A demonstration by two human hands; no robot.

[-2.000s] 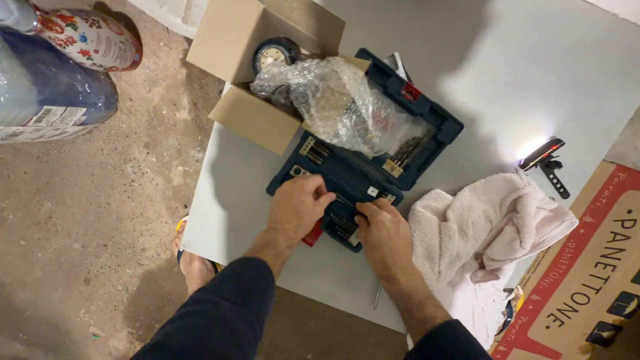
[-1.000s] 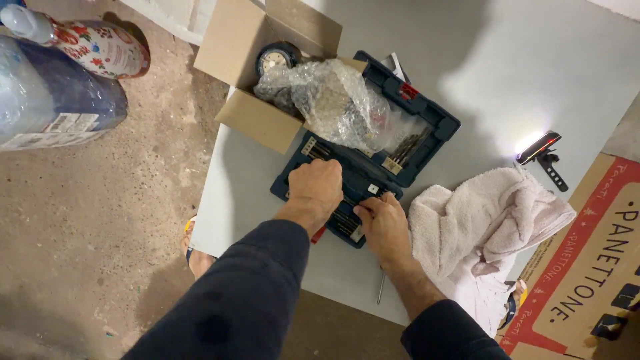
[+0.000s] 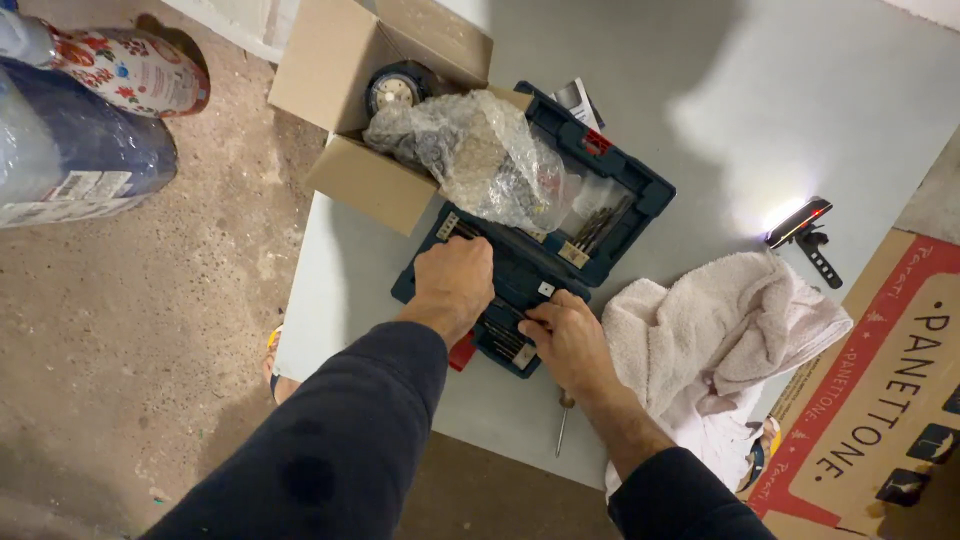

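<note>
A dark blue plastic bit case [image 3: 651,187] lies unfolded on the grey table, with drill bits [image 3: 600,225] in its upper half and more bits in its lower half. My left hand [image 3: 454,281] is over the left part of the lower half, its fingers curled down and their tips hidden. At the right part of that half, my right hand [image 3: 562,330] has its thumb and fingertips close together at the case; whether they pinch anything is too small to tell. A crumpled clear plastic bag [image 3: 480,157] lies across the upper half. The red latch [image 3: 463,352] sticks out below my left hand.
An open cardboard box [image 3: 375,180] with a wheel-like part [image 3: 395,90] stands behind left. A pinkish towel [image 3: 682,322] lies at right, near a lit lamp [image 3: 799,223] with a strap. A screwdriver [image 3: 562,427] lies by my right wrist. A printed carton [image 3: 862,390] is beyond the table's right edge.
My left hand has moved away from my right hand, to the left and up along the case's lower half. My right hand has stayed at about the same part of the case.
</note>
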